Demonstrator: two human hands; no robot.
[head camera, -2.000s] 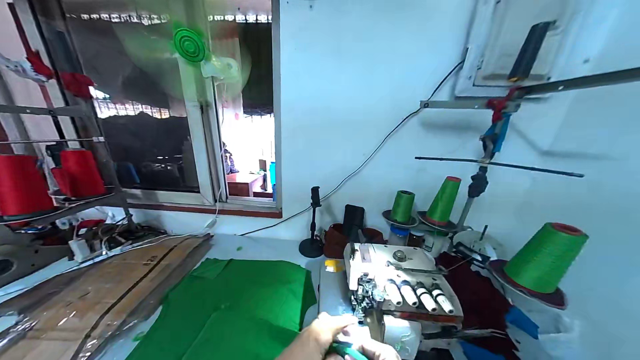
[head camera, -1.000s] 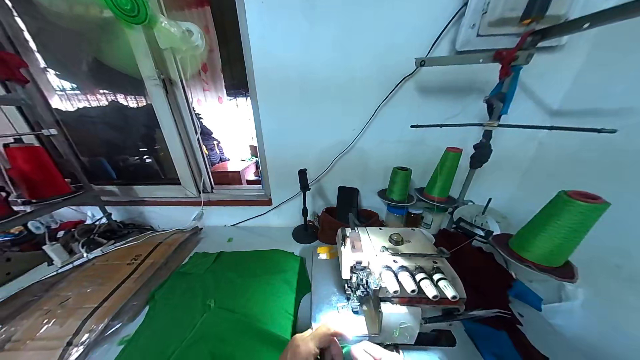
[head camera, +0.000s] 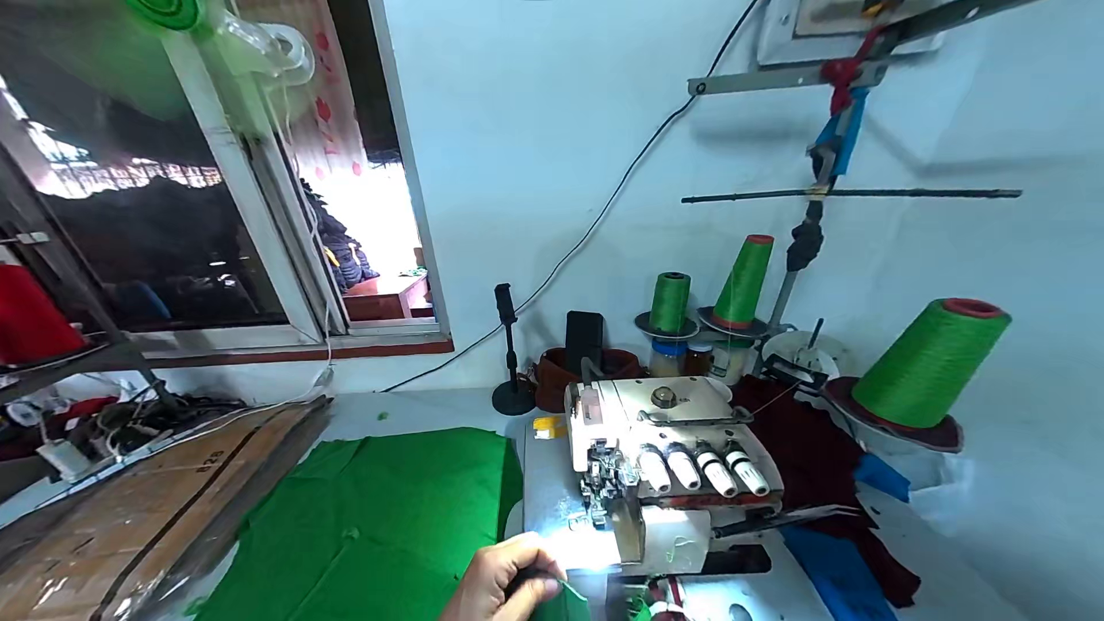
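At the bottom centre, my left hand (head camera: 509, 578) pinches the edge of a small green cloth piece (head camera: 562, 606) with a green thread end at its fingertips. It is just left of and below the lit needle area of an overlock sewing machine (head camera: 673, 448). My right hand is out of view. A large green cloth (head camera: 388, 517) lies flat on the table, left of the machine. Green thread cones (head camera: 931, 362) stand behind and to the right of the machine.
A black stand (head camera: 512, 388) and a brown container (head camera: 552, 379) holding a dark phone-like object are behind the machine. Maroon cloth (head camera: 793, 440) and blue cloth (head camera: 832, 573) lie on its right. A plastic-wrapped cardboard piece (head camera: 155, 509) is at left, below the window.
Both hands were together at the machine's front edge one second ago; now only my left hand shows there, and my right hand has gone out of view. The view has shifted somewhat.
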